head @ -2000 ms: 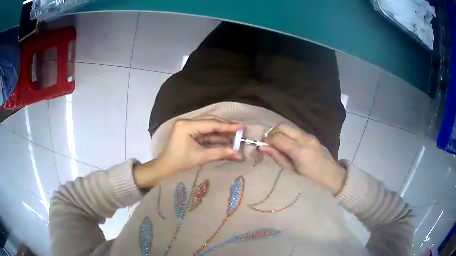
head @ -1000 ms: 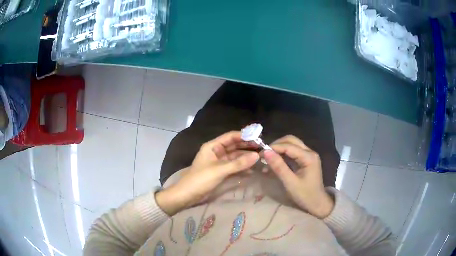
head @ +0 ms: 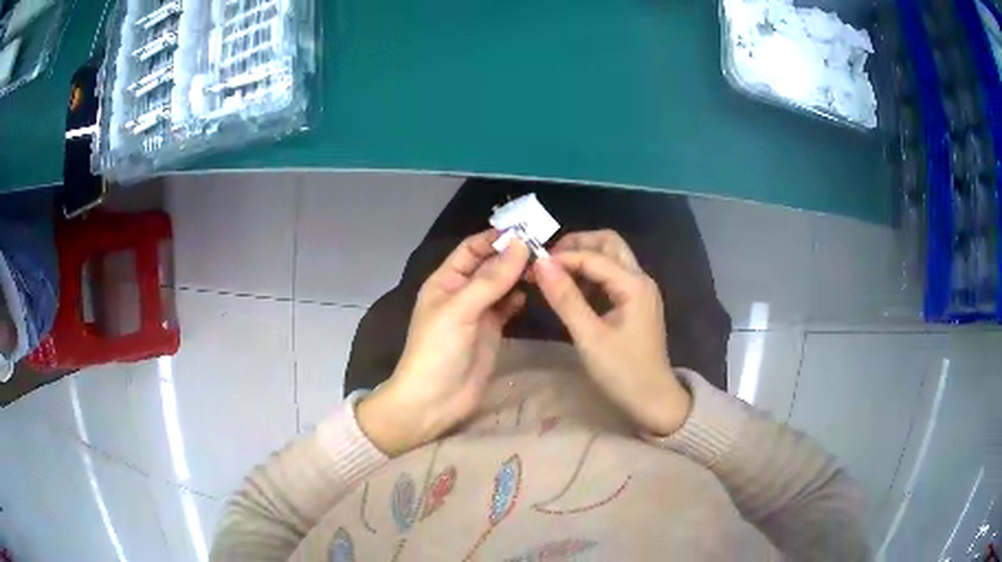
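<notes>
A white housing [head: 530, 220] is held in front of me, over my lap, near the bench edge. My left hand [head: 467, 318] grips it between thumb and fingers from the left. My right hand [head: 604, 313] pinches the end of a thin white stem [head: 538, 250] that meets the lower side of the housing. My fingertips hide part of both, and I cannot tell how deep the stem sits.
A green bench [head: 483, 99] spans the top. On it lie a clear tray of stems [head: 209, 77] and a black slab [head: 84, 154] at left, a clear box of white bits [head: 802, 60] and blue trays [head: 939, 165] at right. A red stool [head: 115, 291] stands left.
Both hands have risen toward the bench edge with the white parts, and the housing is turned differently. The view has shifted, and the bench with its trays has come into fuller view since the oldest frame.
</notes>
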